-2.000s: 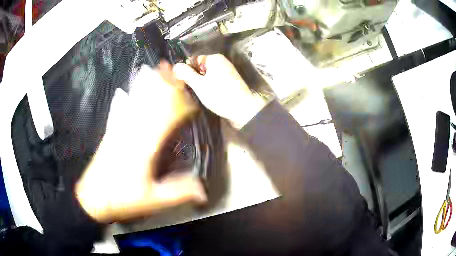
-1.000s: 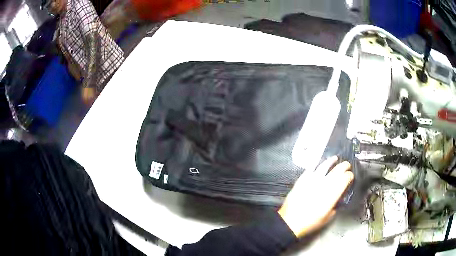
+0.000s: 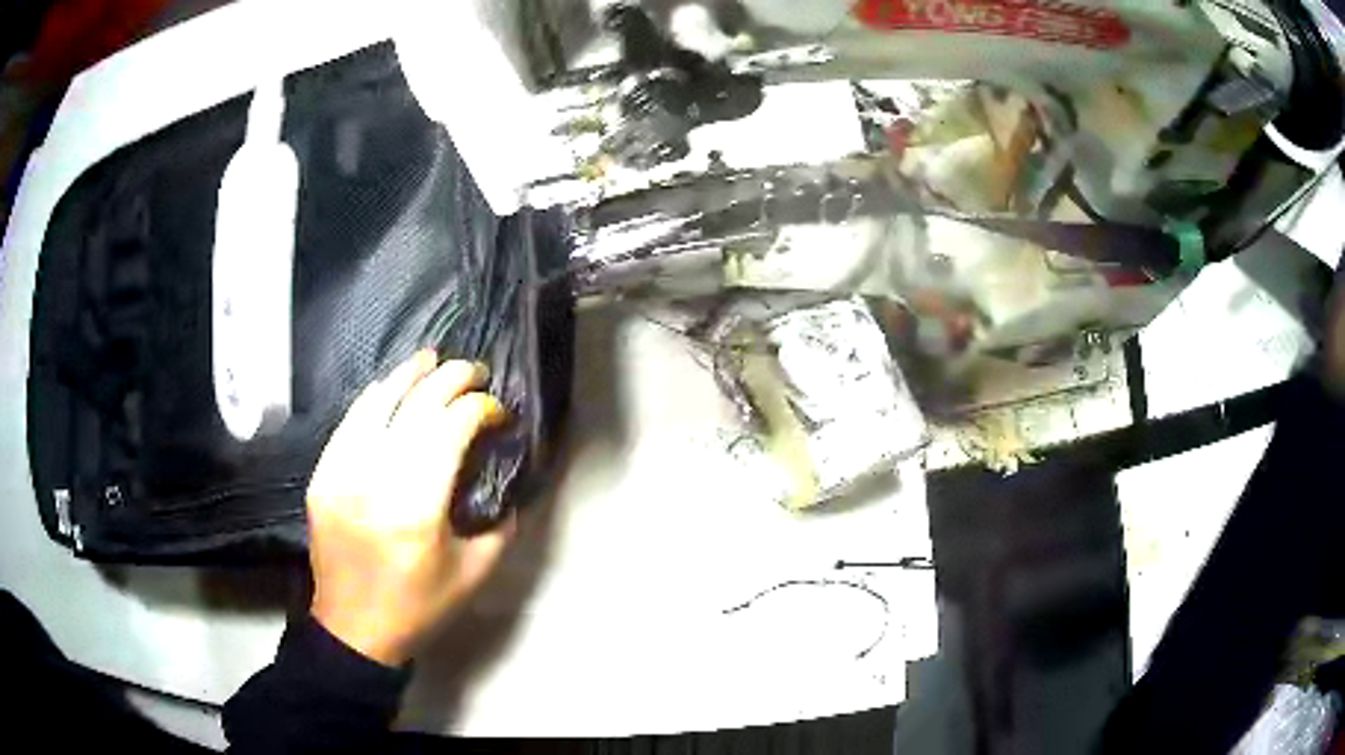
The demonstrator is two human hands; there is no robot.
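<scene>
The black mesh bag (image 3: 369, 221) lies at the left, its right edge bunched at the tip of the sewing machine's dark narrow arm (image 3: 708, 214). My left hand (image 3: 391, 502) grips the bag's lower right edge, thumb on the near side, fingers over the top. A dark fold stands up beside the fingers. My right sleeve (image 3: 1239, 575) crosses the right side; my right hand is cut off or out of the picture. Whether it holds anything cannot be seen.
The white lamp paddle (image 3: 254, 288) appears over the bag. A small labelled box (image 3: 848, 398) sits below the machine arm. A thin dark thread (image 3: 826, 586) and a small dark pin-like tool (image 3: 882, 564) lie on the white tabletop (image 3: 649, 620).
The view has swung right, so bag and lamp appear further left. My left hand has gone from resting on the bag's corner to gripping its edge. My right sleeve has come into view.
</scene>
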